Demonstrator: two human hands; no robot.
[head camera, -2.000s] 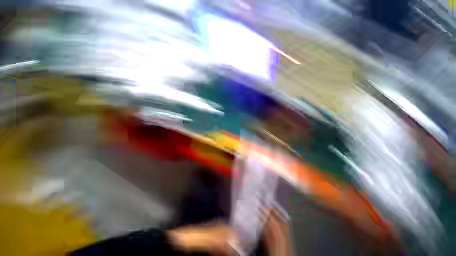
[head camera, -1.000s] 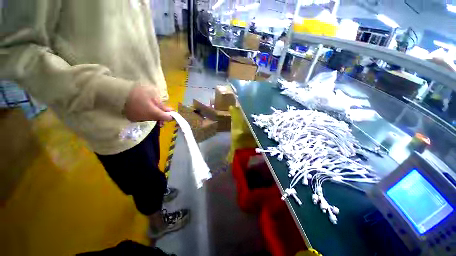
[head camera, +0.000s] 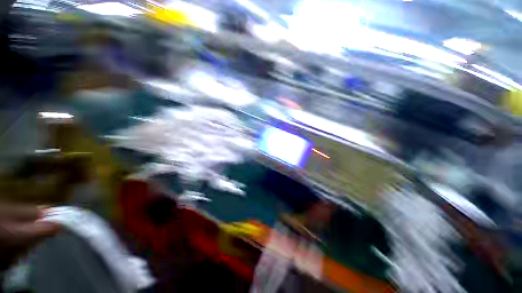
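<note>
The view is heavily blurred. A bare hand comes in at the left edge and holds a curved white cable bundle, which arches to the right and down. The hand is cut off with no sleeve showing, so I cannot tell whether it is my left hand or another person's. My right hand is not in view. A pale, blurred strand-like thing stands at the bottom centre beside the orange fixture strip. Its ends are unclear. The yellow clamp is at the strip's left end.
The beige cable tester has a bright screen. A large white cable pile lies left of it on the green bench, with another white pile to its right. A red bin is below the bench's left edge.
The view has swung right, so the pile and tester sit further left and the fixture strip shows again. The person in the beige top is no longer recognisable; the held white bundle appears nearer and larger.
</note>
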